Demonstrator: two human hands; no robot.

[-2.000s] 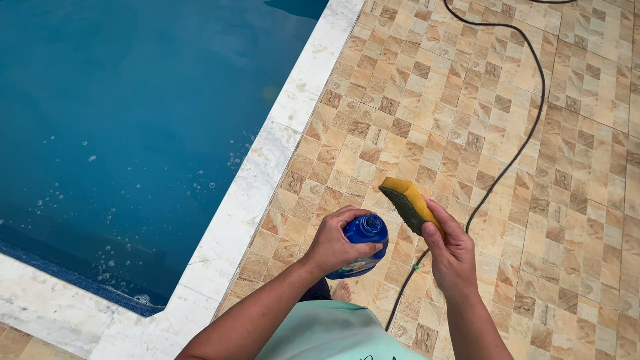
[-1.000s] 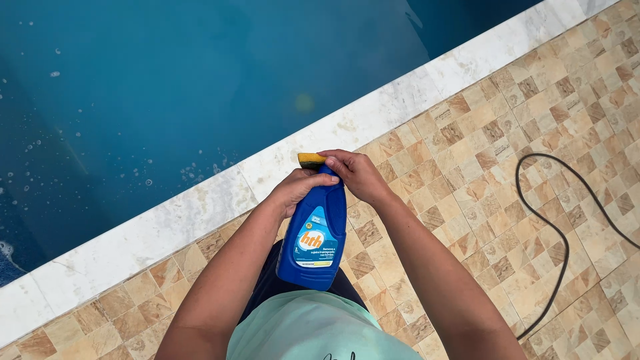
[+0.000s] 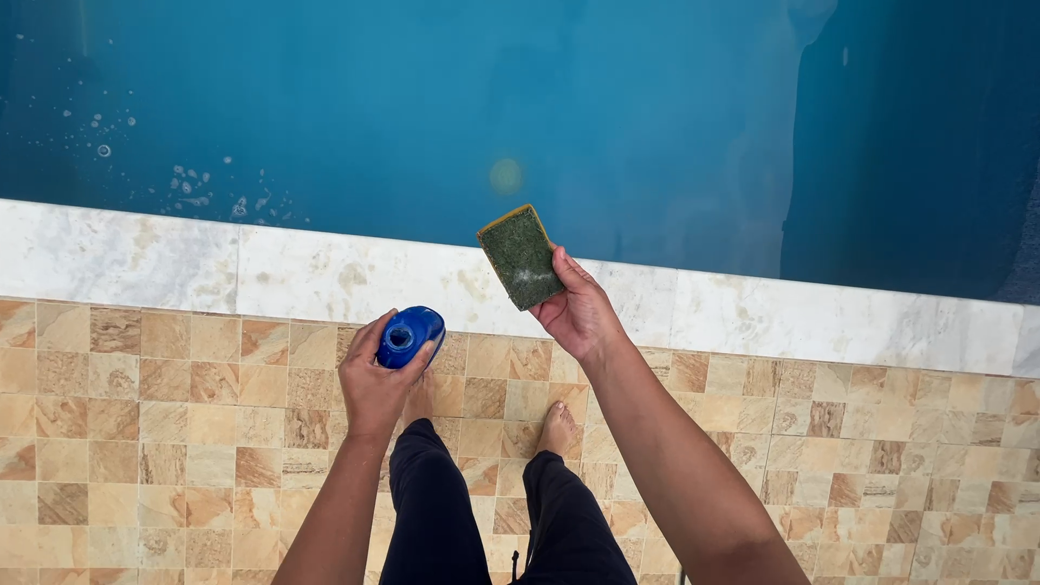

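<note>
My left hand (image 3: 380,375) grips a blue plastic bottle (image 3: 421,325) around its upper part. The bottle stands upright in the hand, its uncapped mouth facing up toward me; its label is out of sight. To the right and a little higher, my right hand (image 3: 578,309) holds a scouring sponge (image 3: 520,253) by its lower right edge. The sponge's dark green abrasive face is turned up, with a whitish wet patch near its lower part, and a thin yellow rim shows along its top. It is held over the pool's edge, apart from the bottle.
A white marble coping (image 3: 349,272) runs across the view, with blue pool water (image 3: 406,106) beyond it and foam bubbles (image 3: 191,183) at the left. My bare feet (image 3: 557,429) are on beige and brown patterned floor tiles (image 3: 260,422), near the coping.
My hands, together at the tilted bottle's neck one second ago, are now apart. The bottle is upright, and the sponge's green face is turned up. The view has turned to face the pool.
</note>
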